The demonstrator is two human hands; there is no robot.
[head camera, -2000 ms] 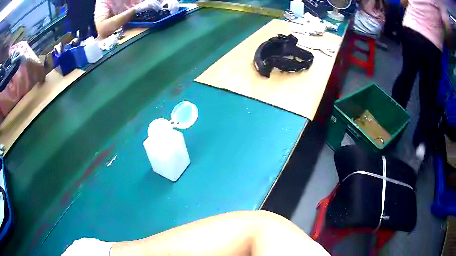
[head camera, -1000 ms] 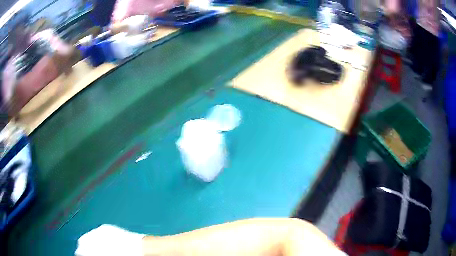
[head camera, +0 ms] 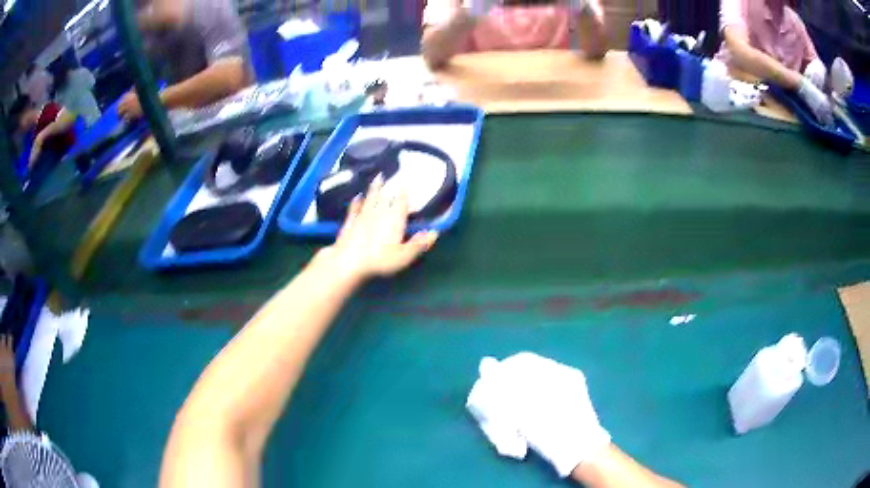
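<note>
Black headphones (head camera: 434, 172) lie on a white liner in a blue tray (head camera: 474, 162) on the dark green belt. My bare left hand (head camera: 380, 233) reaches over the tray's near rim, palm down with fingers extended. Its fingertips overlap the ear cups; contact is unclear. My white-gloved right hand (head camera: 539, 405) is low over the green bench, fingers bent. White material bulges at its left side, but I cannot separate cloth from glove.
Another blue tray (head camera: 277, 214) at left holds headphones and a black oval case (head camera: 216, 227). A white bottle (head camera: 763, 389) with its cap open stands at right. A fan (head camera: 36, 465) is lower left. People sit across the belt.
The view has swung left, bringing the headphone trays into view and moving the bottle to the right. My left hand has appeared over a tray; my right glove shows more fully.
</note>
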